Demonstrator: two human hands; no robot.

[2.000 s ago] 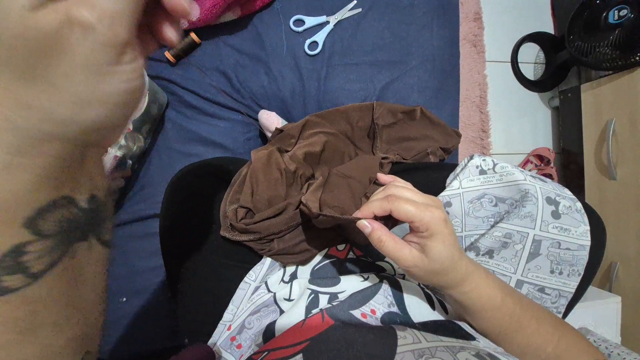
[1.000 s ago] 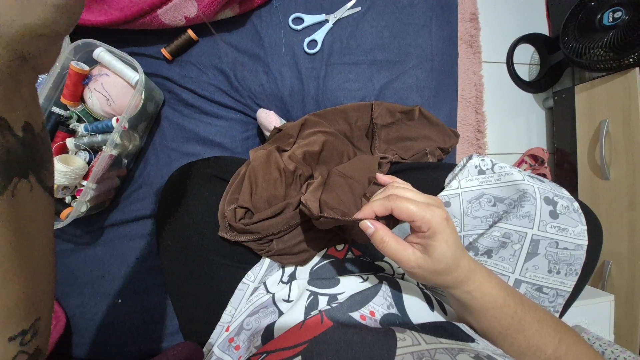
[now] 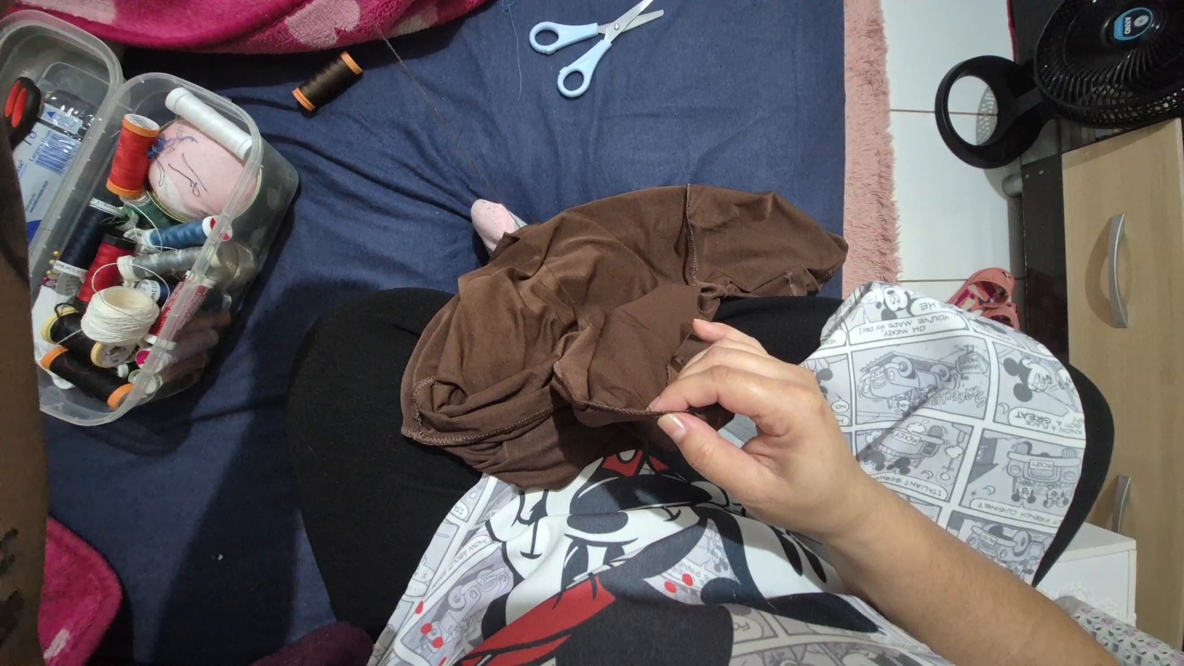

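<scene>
A crumpled brown fabric garment (image 3: 592, 277) with stitched seams lies across my lap. My right hand (image 3: 749, 416) pinches its lower seamed edge between thumb and index finger, the other fingers loosely curled. My left hand is out of view; only part of the left arm (image 3: 20, 416) shows at the left edge. Beyond the garment, a spool of dark brown thread (image 3: 327, 81) lies on the blue sheet. Light blue-handled scissors (image 3: 597, 46) rest there with blades slightly apart. A pink rounded thing (image 3: 494, 222) pokes out behind the garment, mostly hidden; a thin dark thread runs near it.
To the left, a clear plastic box (image 3: 264, 185) holds thread spools and a pink pincushion (image 3: 202, 171). A pink blanket (image 3: 277, 23) lies at the top. On the right are a pink fluffy rug (image 3: 869, 139), a black fan (image 3: 1110, 55) and a wooden drawer unit (image 3: 1128, 231).
The left arm has moved to the left edge, and its hand, partly seen at the upper left two seconds ago, has left the view. The box now shows. My right hand has kept its pinch.
</scene>
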